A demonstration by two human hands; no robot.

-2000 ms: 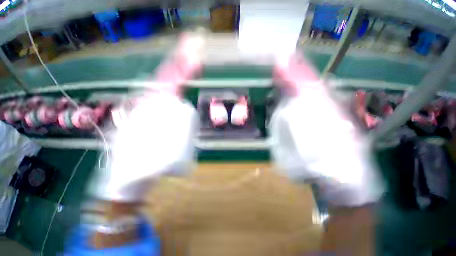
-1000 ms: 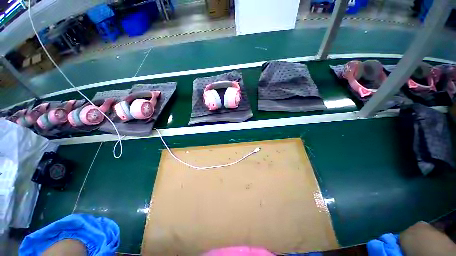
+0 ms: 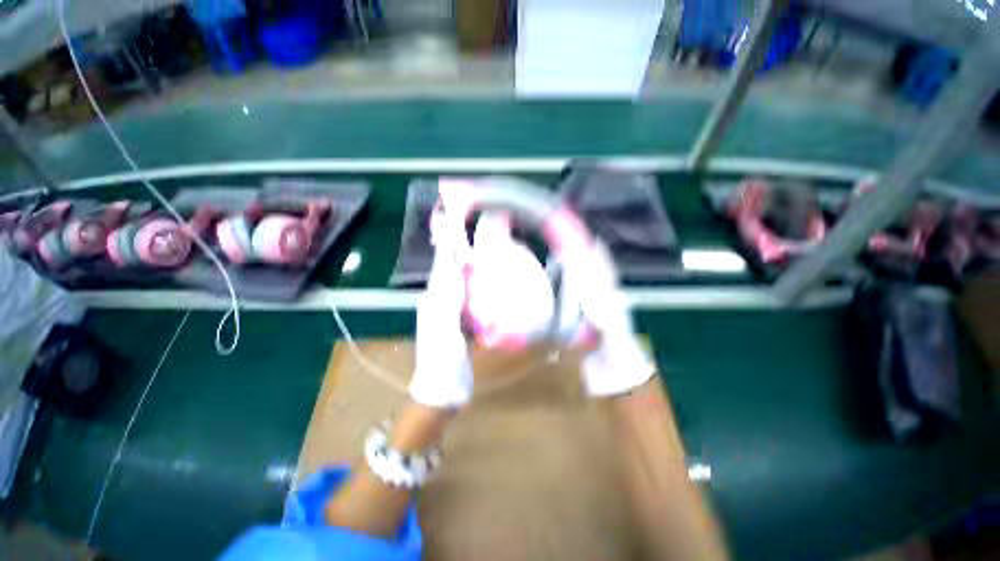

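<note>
Pink and white cat-ear headphones (image 3: 510, 290) are held up in front of me, above the far edge of the tan board (image 3: 493, 460). My left hand (image 3: 444, 318), in a white glove, holds their left side. My right hand (image 3: 598, 318), also gloved in white, holds their right side. The headphones and hands are blurred, and the fingers are partly hidden. A white cable (image 3: 365, 364) lies over the board's far part; its plug end cannot be made out clearly.
Pink headphones (image 3: 274, 238) lie on dark foam sheets in a row at left, with more (image 3: 773, 225) at right behind a slanted post (image 3: 894, 203). A foam sheet (image 3: 620, 208) lies beyond my right hand. A black device (image 3: 77, 373) is at left, dark sheets (image 3: 916, 356) at right.
My hands have come up from the near edge and taken hold of the headphones from the middle foam sheet, lifting them. The view has tilted and shifted slightly.
</note>
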